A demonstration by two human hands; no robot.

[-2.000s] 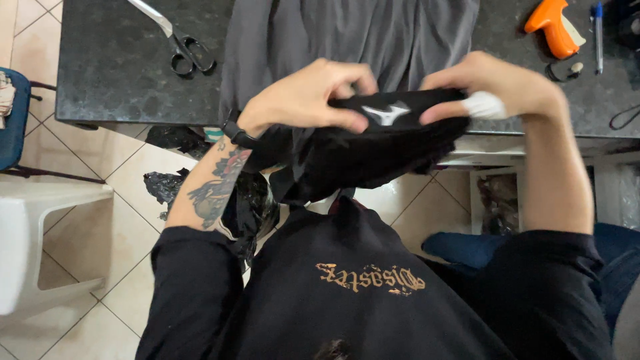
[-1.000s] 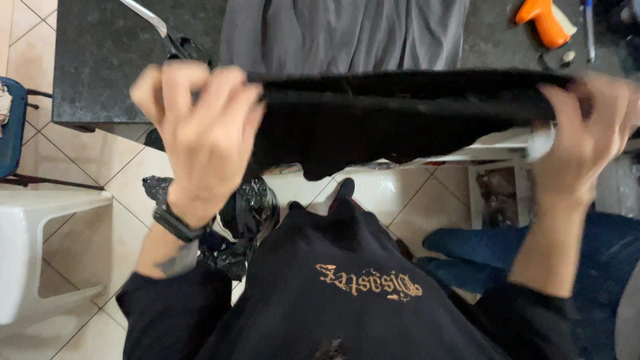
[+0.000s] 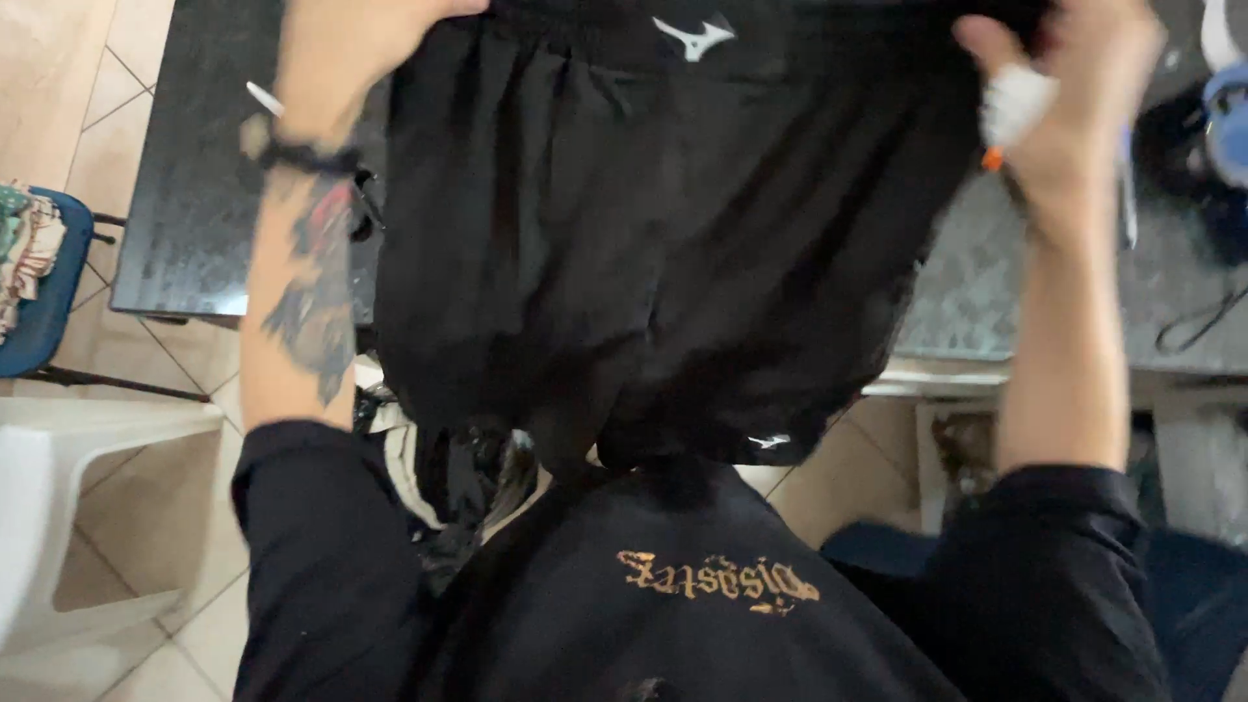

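Note:
A pair of black shorts (image 3: 643,224) with a white Mizuno logo at the waistband and a smaller one at a leg hem hangs spread over the table's front edge, held up between my hands. At the top left, my left hand (image 3: 390,24) grips one end of the waistband; part of the hand is cut off by the frame. My right hand (image 3: 1072,68), blurred, has hold of the other end, with a white wrapping (image 3: 1014,105) around a finger or the thumb. The grey cloth seen before is hidden behind the shorts.
The dark speckled table (image 3: 955,302) runs across behind the shorts. Partly hidden scissors (image 3: 365,207) lie at its left; a blue and white object (image 3: 1227,122) and a thin cord (image 3: 1194,327) are at right. A white plastic stool (image 3: 117,429) and a blue chair (image 3: 58,292) with fabric stand left.
The black garment, bunched and then stretched at the waistband, now hangs open with its front and both legs showing. Both hands have moved up, further over the table.

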